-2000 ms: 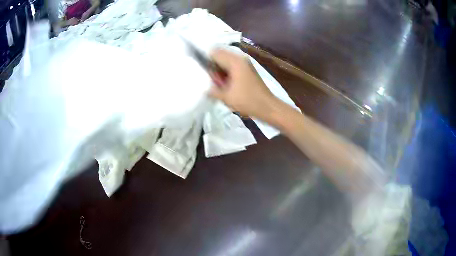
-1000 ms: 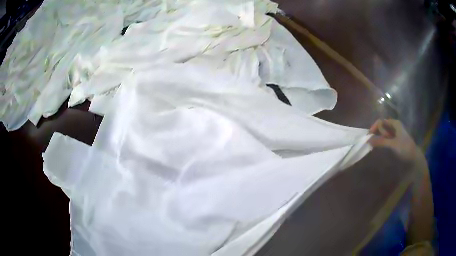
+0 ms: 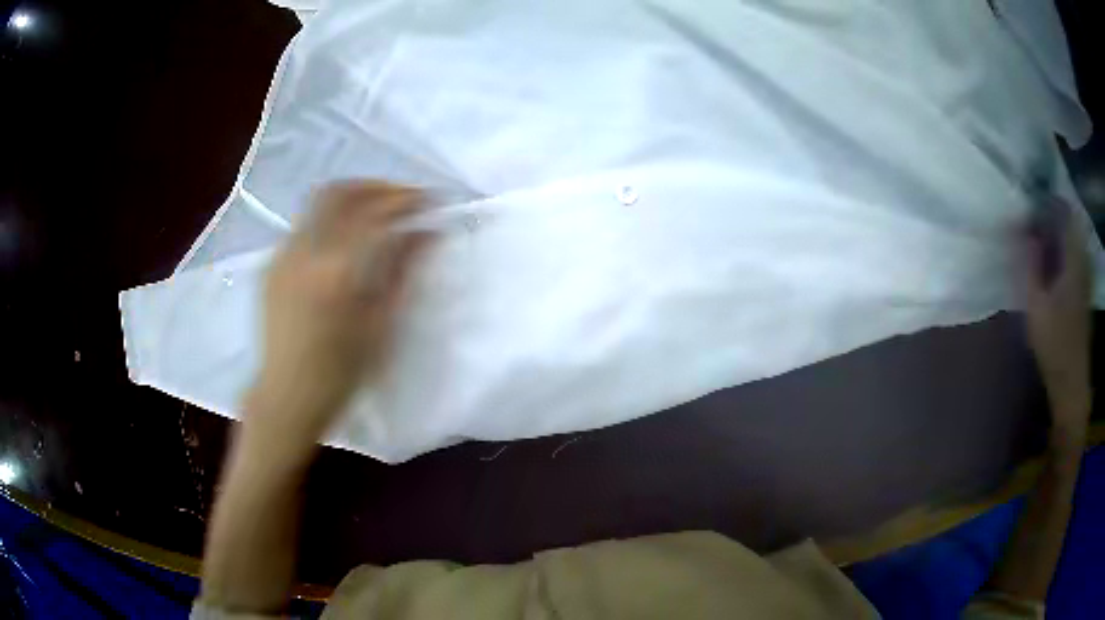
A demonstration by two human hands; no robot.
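Note:
A white garment point(image 3: 727, 267) lies spread flat, with a front edge and several small round buttons point(image 3: 627, 194) along it. My left hand point(image 3: 345, 273) is blurred over the garment's left part, beside the button line; its finger grip is unclear. My right hand point(image 3: 1057, 273) is blurred at the far right on the garment. Dark-red thread snips point(image 3: 1042, 236) show in it, with a dark tip pointing away from me. Fine loose threads point(image 3: 567, 446) stick out below the garment's near edge.
The dark glossy table point(image 3: 679, 491) has a curved yellow edge point(image 3: 109, 547) near me. Blue material point(image 3: 55, 569) lies beyond that edge at both lower corners. Pale thread bits are on the table at left. My cream clothing point(image 3: 594, 581) is at the bottom centre.
The view has tilted down to the near table edge; the pile is out of view. The garment now lies with its buttoned edge across. My left hand has come into view.

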